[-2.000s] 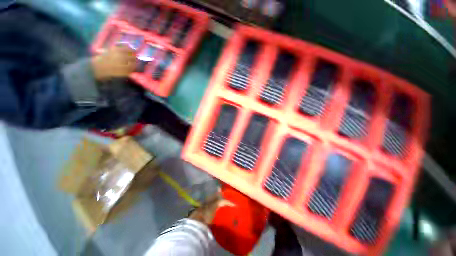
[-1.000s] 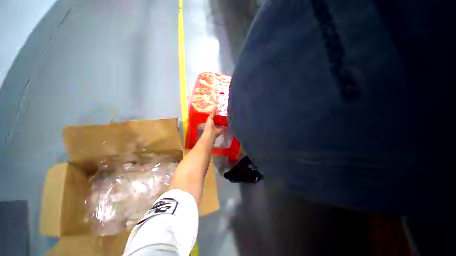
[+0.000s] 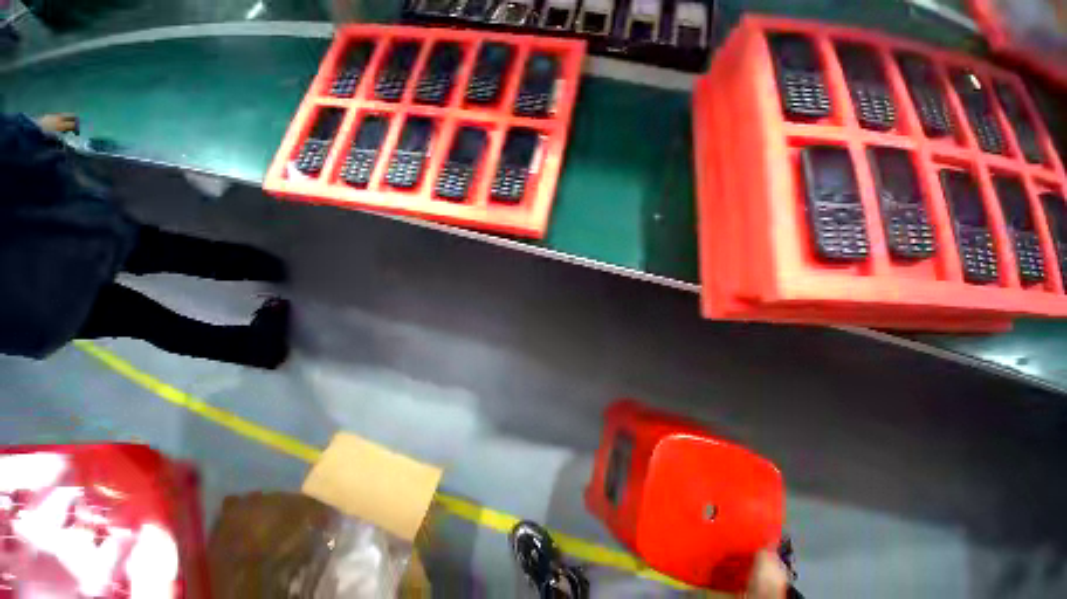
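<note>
A red plastic stool (image 3: 708, 510) with a hole in its seat stands on the floor at the lower right. Part of a hand, taken as my right hand (image 3: 768, 576), shows at the bottom edge against the stool's rim; most is cut off, so its grip is unclear. My left hand is not in view. A glossy red object (image 3: 88, 521), possibly another stool, is large at the lower left. On the green belt lie a red tray of keypad phones (image 3: 412, 152) and, to its right, a stack of red trays (image 3: 731, 222) with phones in the top one.
A black parts tray (image 3: 559, 19) lies across the belt. An open carton (image 3: 374, 486) with clear plastic stands on the floor. A dark shoe (image 3: 545, 559) is at the bottom centre. Another person (image 3: 59, 240) in dark clothes stands at the left by the belt (image 3: 152, 88).
The view has swung from the floor and a dark-clothed person back to the belt and phone trays. The white-sleeved arm is gone; only part of a hand shows by the stool.
</note>
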